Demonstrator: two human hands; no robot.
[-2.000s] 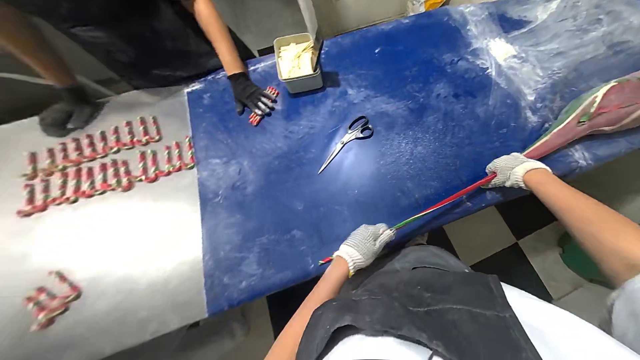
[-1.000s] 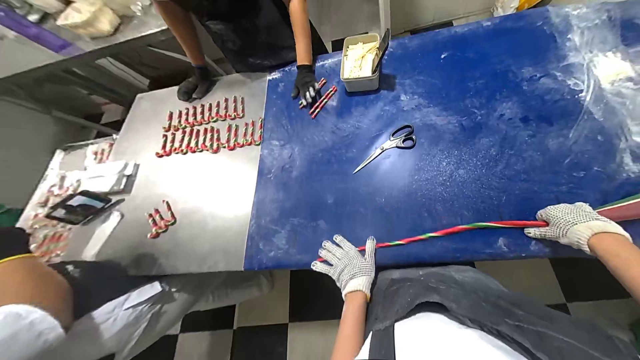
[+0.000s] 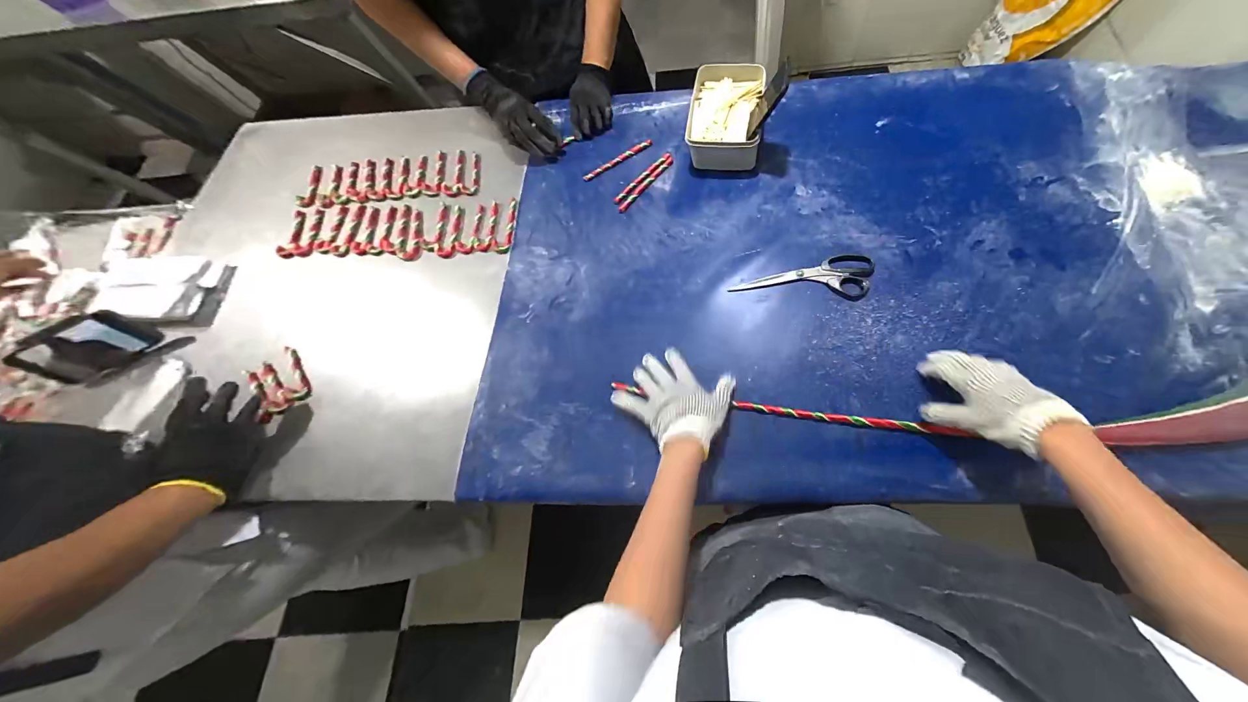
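A thin rope of red, green and white twisted candy (image 3: 848, 419) lies along the near edge of the blue work surface. My left hand (image 3: 680, 398), in a white dotted knit glove, rests flat over its left end with fingers spread. Over its right part lies my right hand (image 3: 994, 400), gloved alike, palm down with the thumb apart. Beyond that hand the rope widens into a thick striped candy mass (image 3: 1185, 424) at the right edge. Black-handled scissors (image 3: 824, 277) lie beyond my hands, blades pointing left.
Rows of small candy canes (image 3: 400, 229) and a few more (image 3: 283, 380) lie on the metal table (image 3: 390, 468). Cut candy sticks (image 3: 643, 182) sit near a tub of pale pieces (image 3: 724, 156). One co-worker's black-gloved hands (image 3: 551, 117) are across; another's gloved hand (image 3: 208, 439) is at left.
My hands pulled the rope taut earlier; now both lie flat on it, and it looks more tightly twisted. The co-worker across has moved both hands together at a small stick. The view has shifted.
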